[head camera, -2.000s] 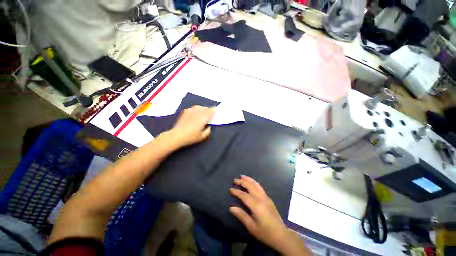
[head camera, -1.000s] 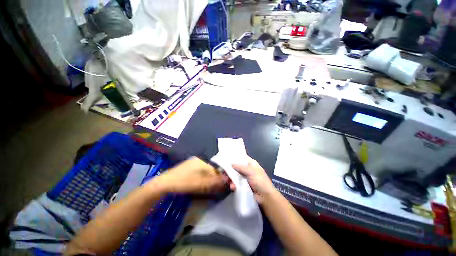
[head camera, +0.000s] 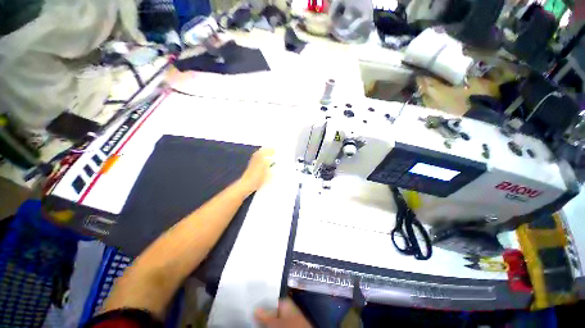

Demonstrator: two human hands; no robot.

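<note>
A dark fabric panel (head camera: 173,186) lies flat on the table left of the white sewing machine head (head camera: 442,160). A long pale strip with a dark right edge (head camera: 260,246) lies over its right side, running from near the needle down past the table's front edge. My left hand (head camera: 260,168) is at the strip's upper end, close to the presser foot (head camera: 308,168), fingertips on the cloth. My right hand (head camera: 282,315) holds the strip's lower end at the bottom of the picture, partly cut off and blurred.
Black-handled scissors (head camera: 410,234) lie right of the needle. A red item (head camera: 516,270) and a yellow packet (head camera: 545,259) lie at the far right. A ruler strip (head camera: 398,288) runs along the front edge. A blue basket (head camera: 25,256) is lower left. Dark pieces (head camera: 224,59) lie behind.
The pale piece, bunched in both hands near the lap, is now stretched out from the needle area. My left hand has moved forward to the machine, my right hand down. The view has shifted right.
</note>
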